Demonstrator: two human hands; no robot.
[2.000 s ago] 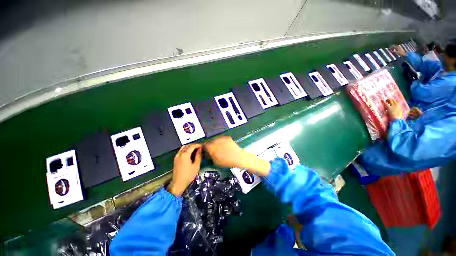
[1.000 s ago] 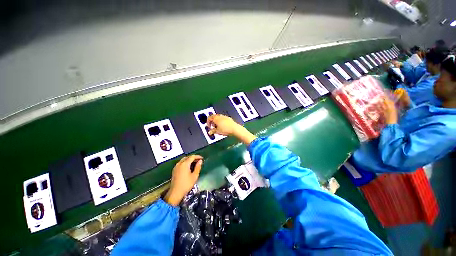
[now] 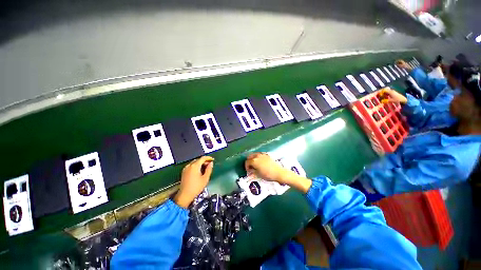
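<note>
My left hand is raised over the heap of bagged black accessories, with a small black accessory between its fingertips. My right hand is over the loose printed cards on the green ledge, fingers curled at their upper edge; whether it grips a card is hidden. Open black gift boxes with white inserts lie in a row on the belt. The nearest insert ahead shows a round picture low on its left and a dark slot beside it. Two inserts to the left show round pictures.
A neighbouring worker in a blue smock reaches into a red tray with pockets at the right. More red trays are stacked below. The green belt runs along a pale wall panel.
My right hand has moved from an insert on the belt back to the loose cards. My left hand stays nearly in place. The boxes have shifted left. The neighbour's tray now shows its pockets uncovered.
</note>
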